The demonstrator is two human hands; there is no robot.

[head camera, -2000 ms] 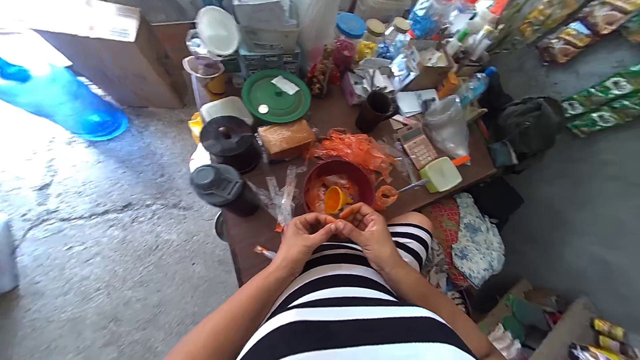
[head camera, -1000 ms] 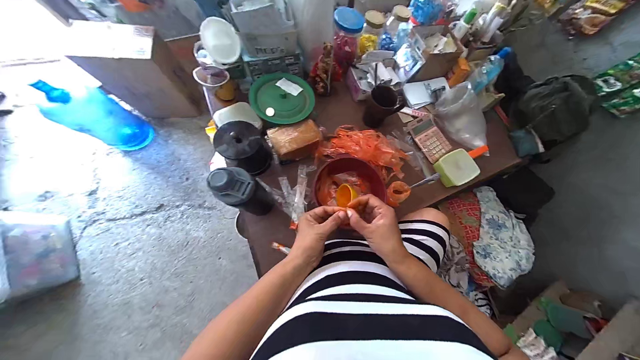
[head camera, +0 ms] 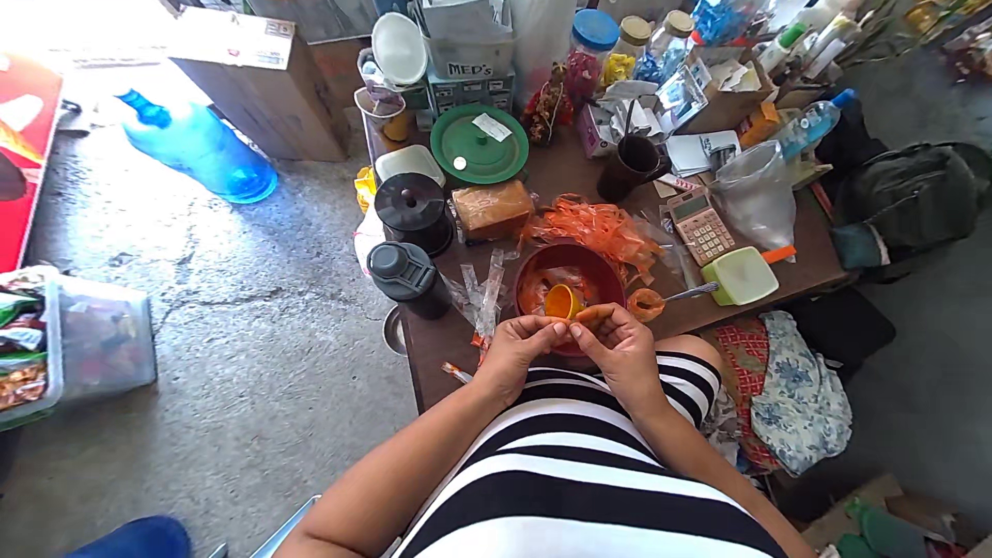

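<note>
My left hand (head camera: 519, 349) and my right hand (head camera: 616, 345) meet at the near rim of a dark red bowl (head camera: 612, 279). Thumbs and forefingers pinch together on something small, mostly hidden by the fingers. A yellow-orange cup (head camera: 561, 301) stands in the bowl among reddish contents. Behind the bowl lies a heap of orange plastic strips (head camera: 597, 229). Clear narrow plastic sleeves (head camera: 490, 294) lie left of the bowl. To its right are a small orange-smeared jar (head camera: 645, 304), a metal utensil (head camera: 692, 291) and a pale green container (head camera: 740, 277).
On the brown table (head camera: 434, 364) stand a dark tumbler (head camera: 408, 279), a black lidded canister (head camera: 415, 209), a wrapped brown block (head camera: 493, 209), a green lidded pot (head camera: 480, 145), a dark mug (head camera: 632, 167) and a calculator (head camera: 700, 225). A blue water jug (head camera: 201, 151) lies on the floor.
The view has shifted, bringing more of the floor at the left into sight. Both hands stay together at the bowl's near rim, with slight finger movement.
</note>
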